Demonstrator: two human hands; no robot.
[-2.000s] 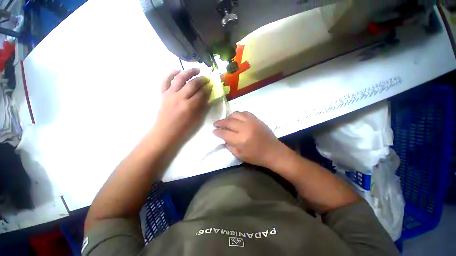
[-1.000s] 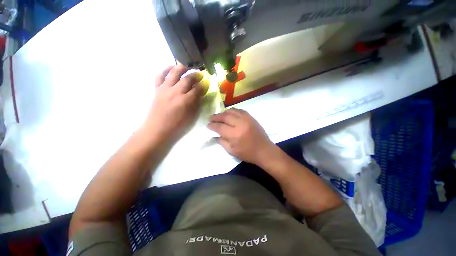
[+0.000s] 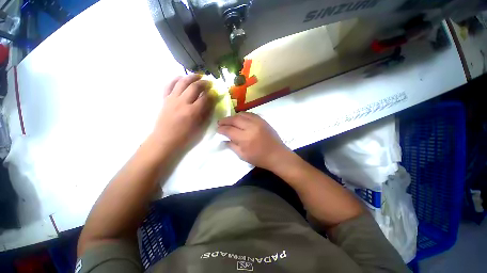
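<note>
A thin white fabric piece [image 3: 223, 108] lies under the lit needle area of the sewing machine [image 3: 200, 37], yellowish in the lamp light. Its edges nearly vanish against the white table. My left hand [image 3: 187, 104] lies flat on it left of the needle, fingertips close to the presser foot. My right hand [image 3: 251, 137] is nearer to me, with thumb and fingers pinched on the fabric's near end. Orange-red tape strips [image 3: 244, 90] cross on the bed right of the needle.
The white table [image 3: 96, 106] has a printed scale [image 3: 374, 111] near its front right edge. A blue basket [image 3: 435, 176] stands below right beside white bags [image 3: 368, 154]. Another blue basket [image 3: 156, 234] is below left. Small red-handled tools [image 3: 392, 43] lie beyond the machine arm.
The view has shifted slightly. Both hands keep nearly the same places by the needle. Less of the fabric's loose near end shows beside my right fingers.
</note>
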